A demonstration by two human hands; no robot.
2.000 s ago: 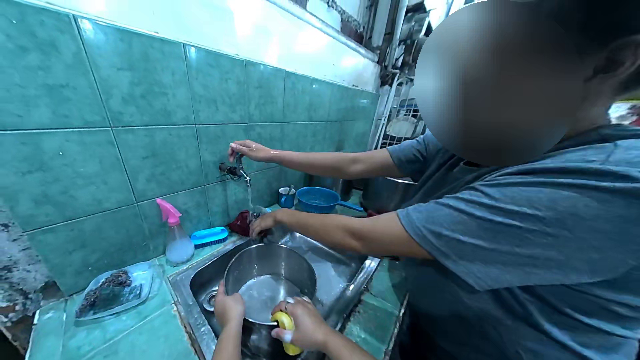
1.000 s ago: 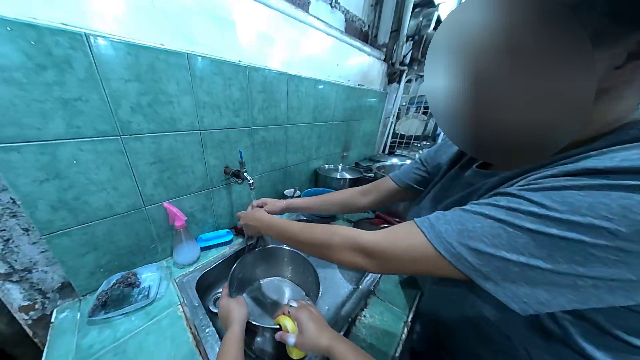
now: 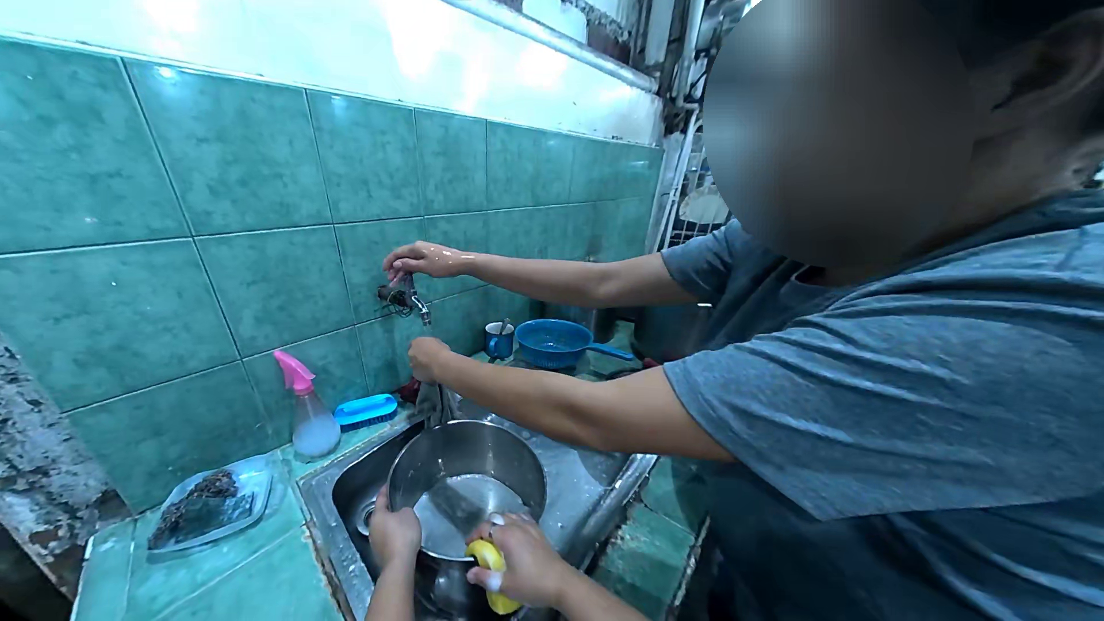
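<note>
A steel cooking pot (image 3: 467, 483) is tilted in the metal sink (image 3: 349, 479), its open mouth facing up and toward me. My left hand (image 3: 395, 528) grips the pot's left rim. In my right hand (image 3: 520, 556) is a yellow sponge (image 3: 492, 576), held against the near right rim of the pot. Above the sink, a co-worker's hand (image 3: 423, 261) is on the handle of the wall faucet (image 3: 418, 306). The co-worker's other hand (image 3: 427, 358) is closed on a grey wet cloth (image 3: 435, 401) under the spout.
On the left ledge are a clear plastic tray (image 3: 216, 504) with dark scouring material, a spray bottle (image 3: 313, 423) with a pink head and a blue brush (image 3: 366, 411). Behind the sink stand a blue mug (image 3: 498, 341) and a blue dipper (image 3: 555, 343). The co-worker's arms reach in from the right.
One co-worker's hand has gone from beside the other hand below the spout up to the faucet handle. My hands still hold the pot and the sponge.
</note>
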